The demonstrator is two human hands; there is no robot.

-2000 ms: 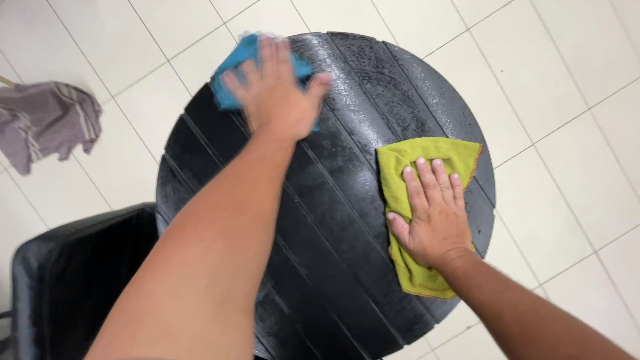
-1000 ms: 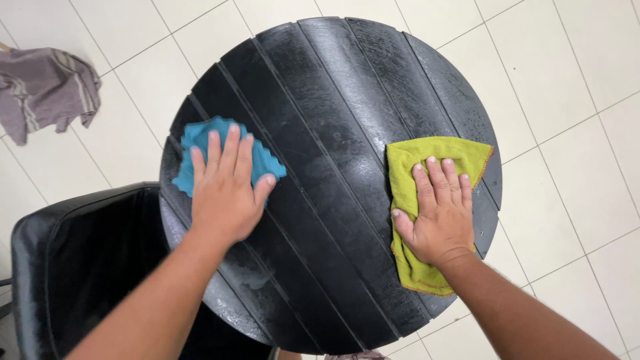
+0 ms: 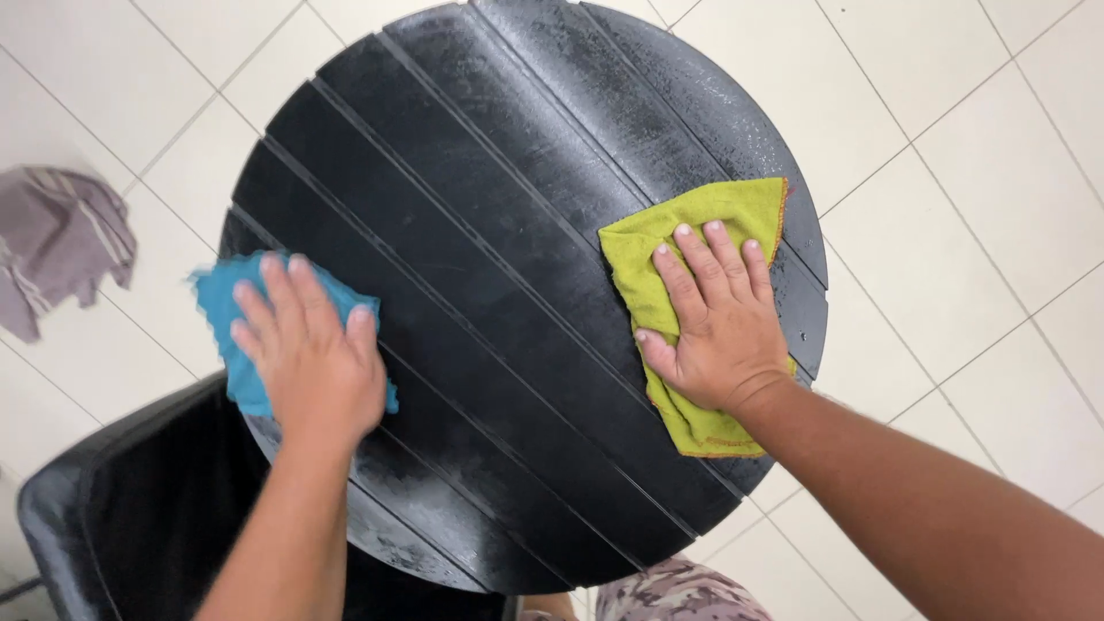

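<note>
A round black slatted tabletop fills the middle of the view, with wet-looking specks near its right and lower left rims. My left hand lies spread on a blue cloth at the table's left edge, pressing it flat, slightly blurred. On the right side, my right hand rests palm down on a yellow-green cloth with orange stitched edges. The fingers of that hand are a little apart. Both palms hide the parts of the cloths beneath them.
A black chair with a shiny surface stands at the lower left, partly under the table. A greyish-purple striped cloth is at the far left above the tiled floor. Camouflage-patterned clothing shows below the table.
My left hand and the blue cloth have moved from the table's top edge down to its left edge. My right hand stays on the yellow-green cloth at the right.
</note>
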